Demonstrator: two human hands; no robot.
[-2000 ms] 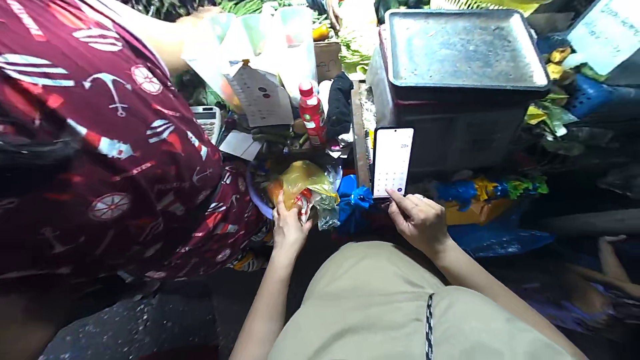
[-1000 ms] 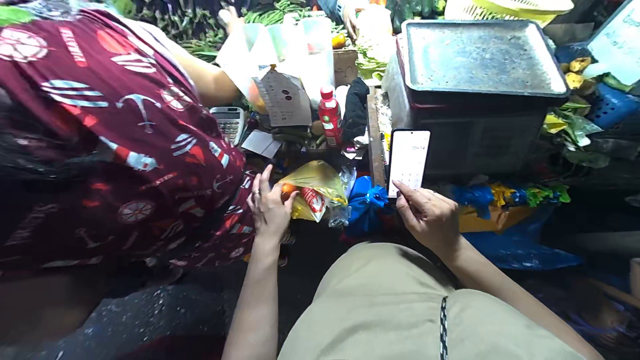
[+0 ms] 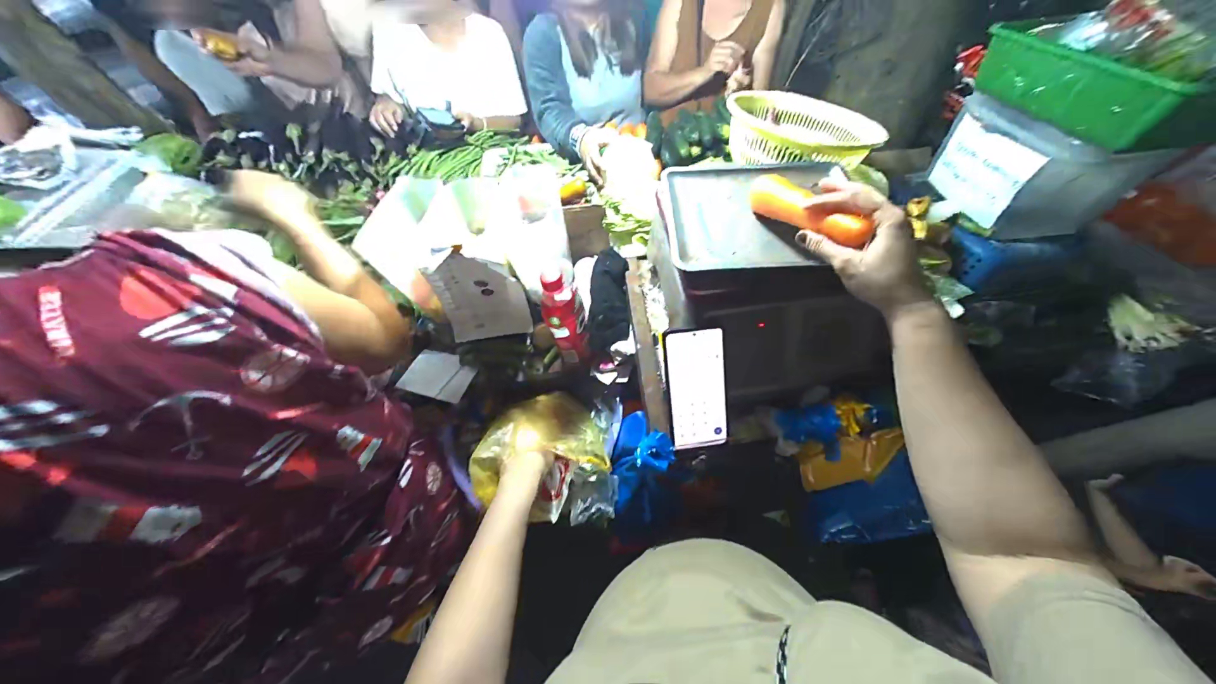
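Note:
My right hand [image 3: 869,242] grips carrots [image 3: 784,201] over the metal tray [image 3: 698,223] of a weighing scale. Inside a yellow plastic bag [image 3: 503,432], my left hand [image 3: 527,456] is mostly hidden, so its fingers and anything in them cannot be made out. A phone [image 3: 695,389] with a calculator on its lit screen stands upright against the dark front of the scale. Blue plastic bags [image 3: 641,451] hang just right of the yellow bag.
At the left, a person in a maroon patterned garment [image 3: 237,427] reaches over vegetables. A red bottle [image 3: 562,318] stands beside a paper with writing [image 3: 480,294]. Behind are green beans [image 3: 475,157], a yellow basket [image 3: 807,128] and several people. A green crate [image 3: 1083,85] is at the right.
My right hand has left the phone and moved up to the tray, now with carrots in it. My left hand has gone into the yellow bag. The view has tilted up.

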